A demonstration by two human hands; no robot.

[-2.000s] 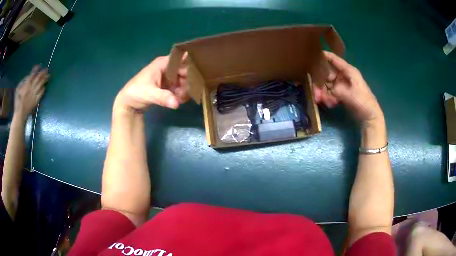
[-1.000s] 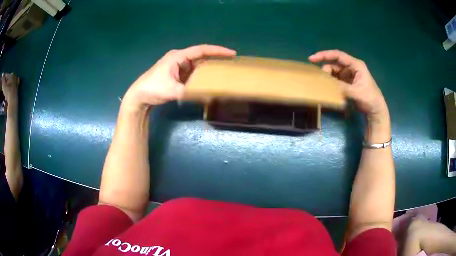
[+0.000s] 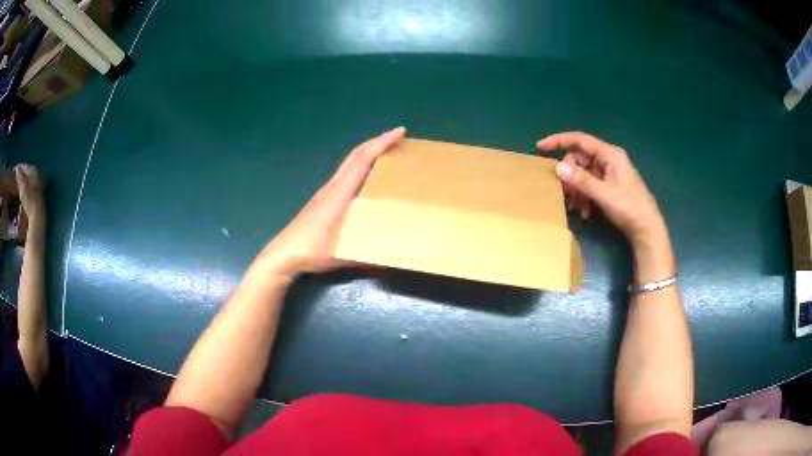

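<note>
A plain brown mailer box (image 3: 454, 209) is in front of me at the middle of the view, slightly turned, its lid lowered over it. A rounded side ear (image 3: 576, 261) sticks out at its near right corner. The box's contents are hidden under the lid. My left hand (image 3: 334, 209) holds the box along its left side, fingers up to the far left corner. My right hand (image 3: 605, 183) is at the far right corner, fingers curled, the thumb against the edge; whether it grips is unclear.
The dark green work surface (image 3: 267, 107) has a curved edge. At far left are a person's arm (image 3: 34, 276) and a carton (image 3: 55, 80) near long pale bars. At far right lies an open box (image 3: 800, 232), cut off by the frame. Part of another person shows at bottom right.
The lid, upright two seconds ago and tipping forward one second ago, now lies over the contents. My left hand has moved along the box's left side. The box has turned slightly.
</note>
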